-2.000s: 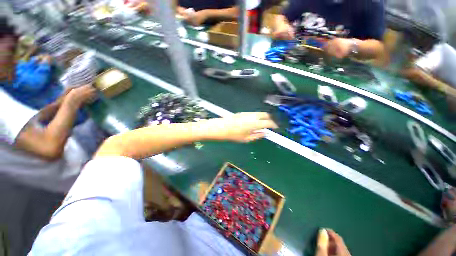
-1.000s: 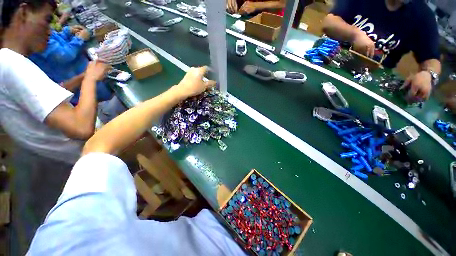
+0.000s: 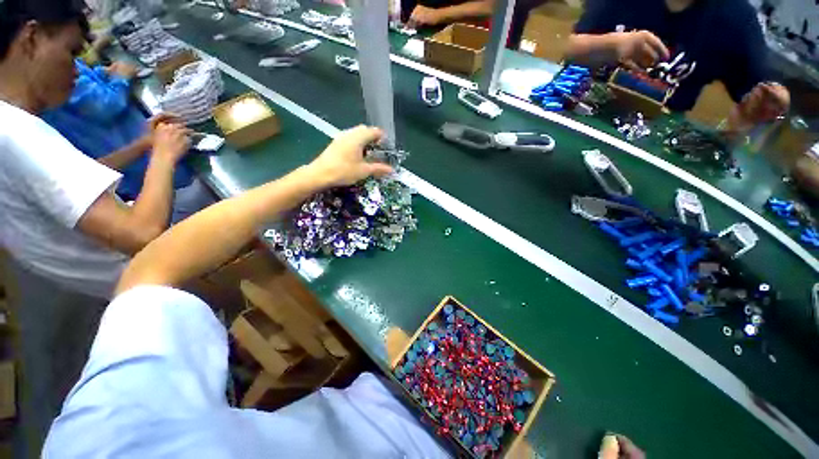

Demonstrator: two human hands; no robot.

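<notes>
My left hand (image 3: 348,160) reaches out over the far edge of a tangled pile of small circuit board sub-assemblies (image 3: 346,220). Its thumb and fingers close around a few of the greyish pieces beside the grey post. Only the fingertips of my right hand (image 3: 621,446) show at the bottom edge; whether they hold anything cannot be told. The open cardboard parts box (image 3: 544,394) lies before me on the green bench, holding dark blue-grey discs (image 3: 433,338) mixed with bright red bits.
The grey post (image 3: 375,72) stands just beyond my left hand. Blue cylinders (image 3: 660,269) and grey housings (image 3: 603,173) lie across the white strip (image 3: 539,255). A small carton (image 3: 247,121) is at far left. People sit at left and across the line.
My left hand swung left from over the white strip to the pile, and its fingers have closed on pieces there. My right hand has dropped mostly out of view. The view has shifted.
</notes>
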